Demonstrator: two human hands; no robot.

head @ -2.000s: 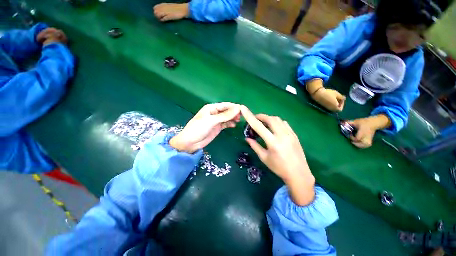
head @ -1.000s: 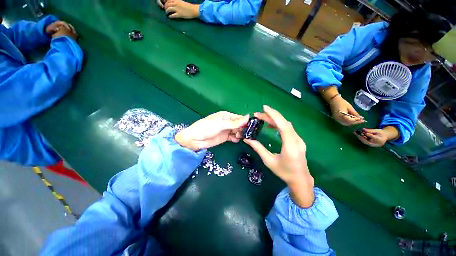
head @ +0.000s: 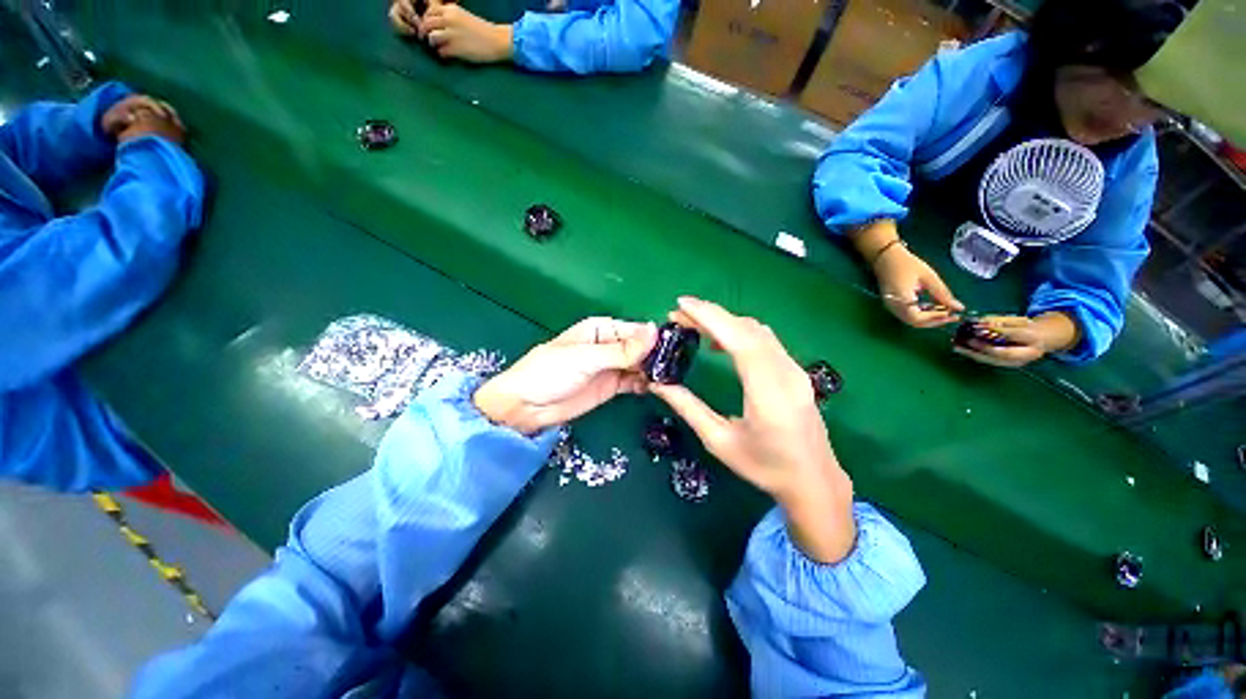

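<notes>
A small black housing unit point(head: 671, 354) is held upright between my two hands above the table. My left hand point(head: 571, 378) pinches its left side with thumb and fingers. My right hand point(head: 756, 406) holds its right side, with the forefinger at the top and the thumb below. Two more dark units lie on the table under my hands, one point(head: 660, 437) partly shaded and one point(head: 690, 478) nearer me. Loose tiny white-silver parts point(head: 589, 467) lie beside my left sleeve. A clear bag of the same parts point(head: 366, 358) lies further left.
The green conveyor belt point(head: 615, 273) crosses beyond my hands with dark units on it, one point(head: 824, 380) just right of my right hand. A person opposite works on a unit with a thin tool, near a white fan point(head: 1041, 191). Other people's arms are at left and top.
The unit, mostly hidden at first, now shows between both hands, its broad face turned more to view. My right forefinger has moved onto its top. Belt units have shifted right.
</notes>
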